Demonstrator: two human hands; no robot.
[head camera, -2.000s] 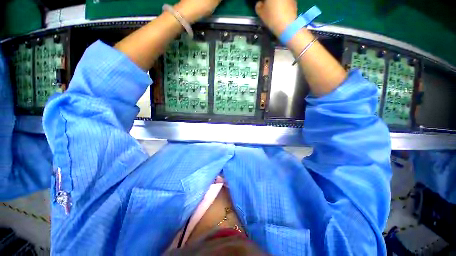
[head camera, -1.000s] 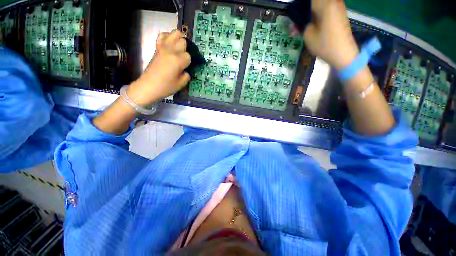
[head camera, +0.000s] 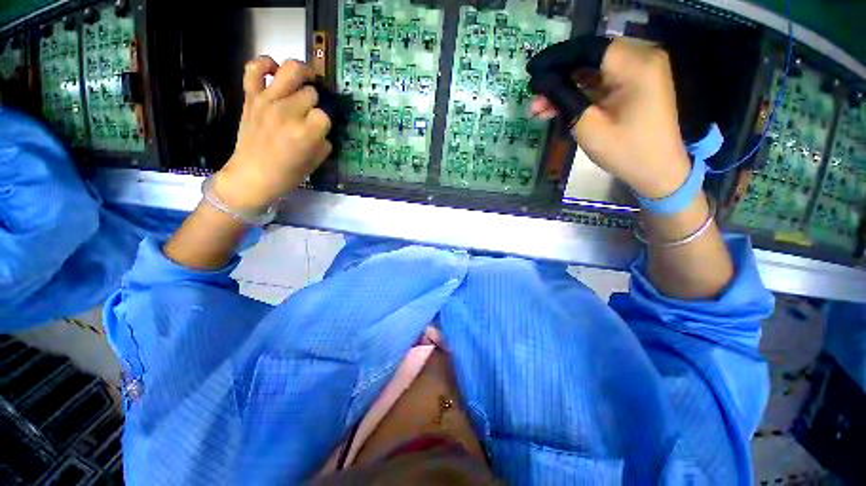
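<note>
Two pale green circuit board panels (head camera: 386, 95) sit side by side in a black carrier frame (head camera: 441, 114) in front of me. My left hand (head camera: 285, 128), with black covers on its fingertips, is curled at the frame's left edge; its fingertips are partly hidden and I cannot tell if it holds anything. My right hand (head camera: 622, 109) is over the right panel (head camera: 494, 104), thumb and fingers in black covers and bent towards each other; I cannot tell whether a small part is between them. A blue wrist strap (head camera: 676, 195) is on my right wrist.
A silver rail (head camera: 408, 218) runs along the near edge. Other carriers with panels stand at left (head camera: 114, 81) and right (head camera: 783, 161). A thin blue cord (head camera: 760, 142) runs from the strap. Another person's blue sleeve (head camera: 43, 209) is at the left. Green mat lies beyond.
From over the mat, both hands came back to the carrier. In the last second my right hand moved nearer and slightly left, while my left stayed by the frame's left edge.
</note>
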